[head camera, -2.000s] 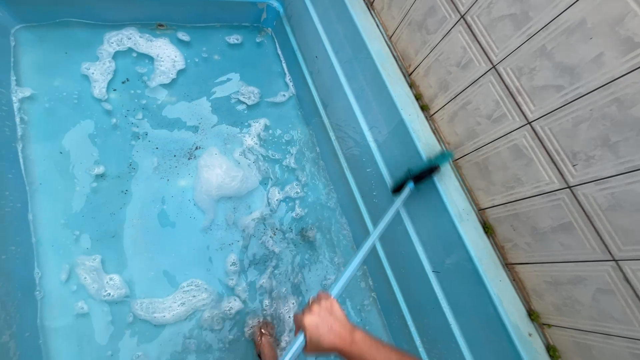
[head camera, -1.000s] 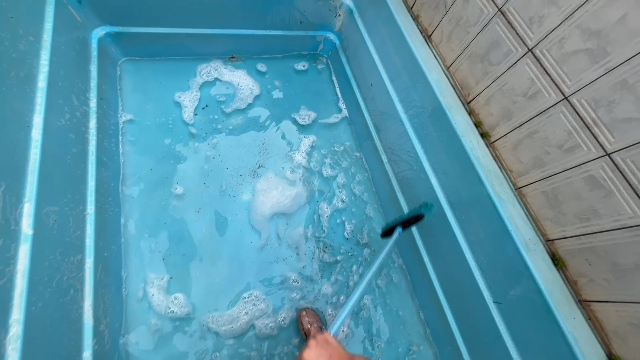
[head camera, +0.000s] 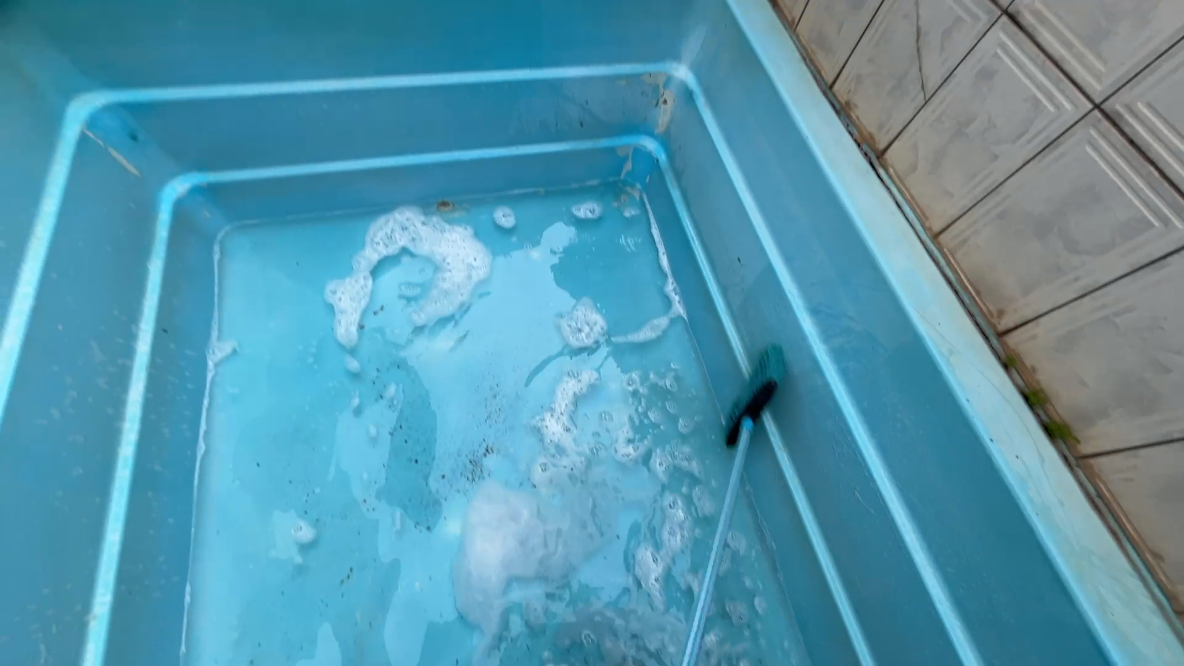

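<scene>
A long-handled broom with green bristles and a black head [head camera: 757, 396] rests against the right inner wall of a blue pool [head camera: 832, 518], at the lower step ridge. Its light blue handle [head camera: 717, 555] runs down and out of the bottom edge of the head view. Neither of my hands is in the frame, so any hold on the handle is hidden. Shallow water with white foam [head camera: 504, 546] covers the pool floor, and dark specks of dirt lie near the middle.
A pale rim [head camera: 934, 342] edges the pool on the right, beside a wall of grey tiles [head camera: 1045, 213]. Small green weeds [head camera: 1059, 430] grow in the gap between them. Brownish marks [head camera: 664, 104] show at the far right corner.
The broom head has come down from the upper part of the right wall to the lower ridge. The hand and foot seen earlier have left the view, which has shifted toward the pool's far end.
</scene>
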